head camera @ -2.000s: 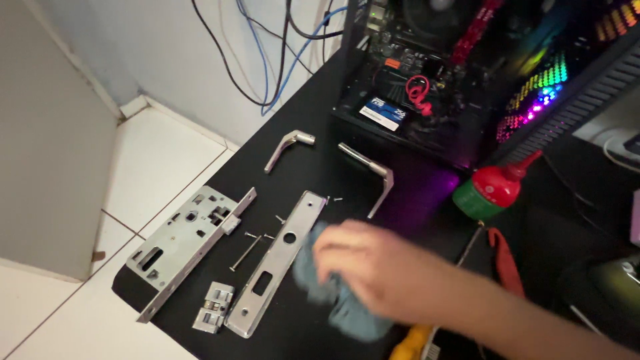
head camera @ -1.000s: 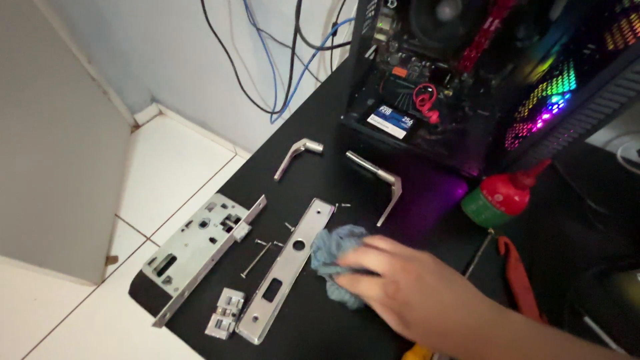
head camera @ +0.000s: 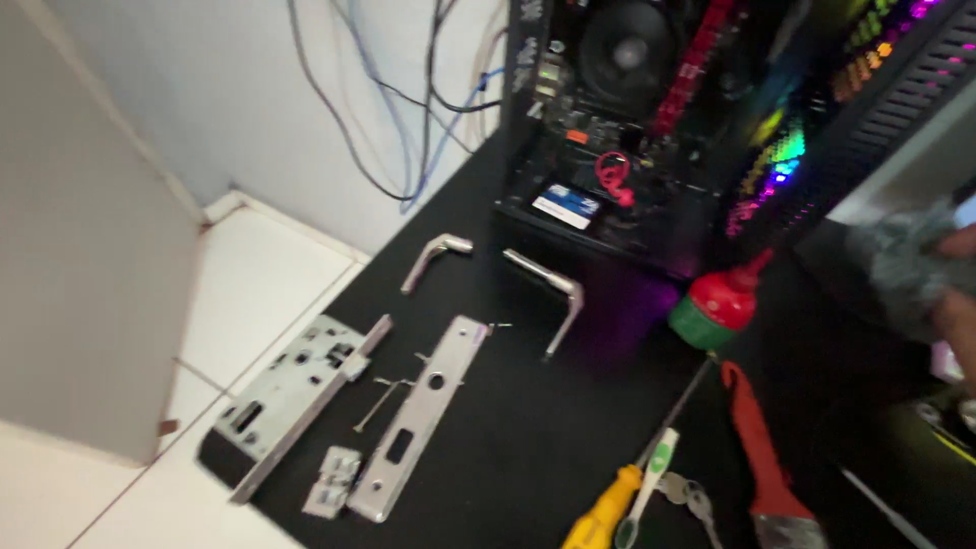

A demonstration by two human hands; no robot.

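At the right edge, blurred and partly cut off, one hand [head camera: 959,305] has its fingers on a crumpled grey-blue cloth [head camera: 900,267]; it seems to be my right hand. My left hand is out of view. A mortise lock case [head camera: 297,396] lies at the left of the black table, with a lock cylinder [head camera: 333,482] and a long metal escutcheon plate [head camera: 419,419] beside it. Several screws [head camera: 377,408] lie between case and plate. Two metal lever handles [head camera: 436,255] [head camera: 560,286] rest above them.
An open computer case [head camera: 610,137] with coloured lights stands at the back. Nearer are a red and green bottle [head camera: 717,305], a yellow-handled screwdriver [head camera: 606,511], a toothbrush [head camera: 648,484], keys [head camera: 686,492] and a red-handled brush [head camera: 766,457]. Cables [head camera: 358,152] hang by the wall.
The hand with the cloth has moved right, from beside the escutcheon plate to the right edge of the view. The lock parts and handles lie as before.
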